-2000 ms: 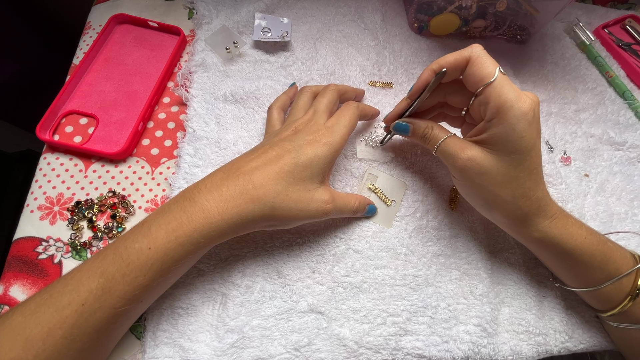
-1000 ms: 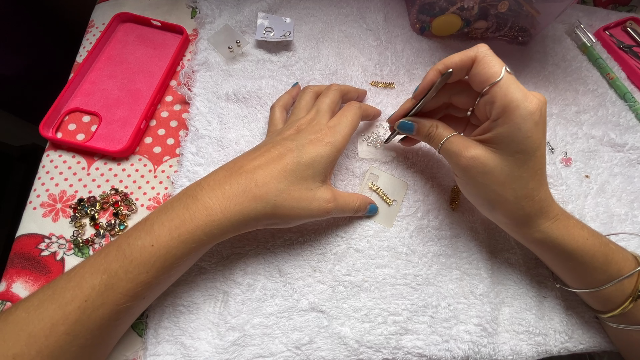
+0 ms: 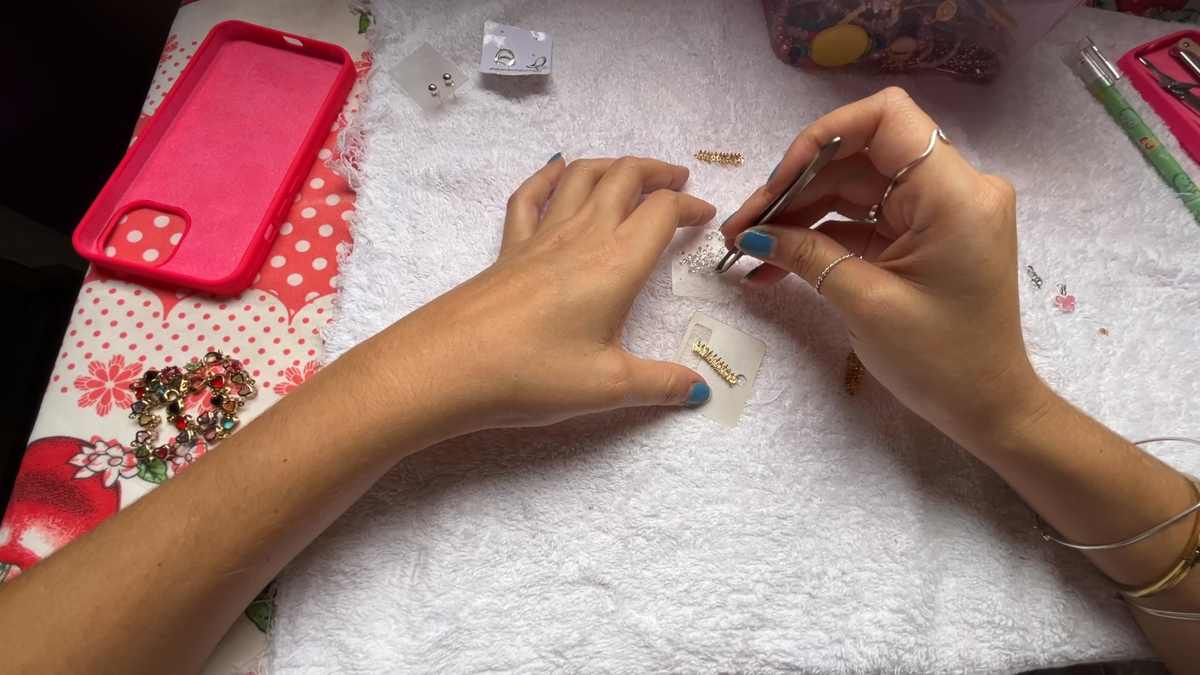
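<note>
Metal tweezers (image 3: 793, 193) are pinched between the thumb and fingers of my right hand (image 3: 900, 225), their tips down at a pile of tiny clear stones (image 3: 703, 255). The stones lie on a small pale card (image 3: 698, 285). Spread flat on the towel, my left hand (image 3: 581, 300) has its index finger by that card and its thumb at the edge of a second clear card (image 3: 743, 349). A gold-coloured spiky strip (image 3: 716, 364) lies on this second card. Another gold strip (image 3: 719, 157) sits above, and a third (image 3: 854, 373) is partly under my right hand.
A white towel (image 3: 656, 544) covers the table. At left are a pink phone case (image 3: 225, 159) and a beaded bracelet (image 3: 192, 403). Two earring cards (image 3: 517, 47) (image 3: 427, 77) lie at the top. A box of beads (image 3: 900, 37), a green pen (image 3: 1139, 131) and a pink charm (image 3: 1064, 300) are at right.
</note>
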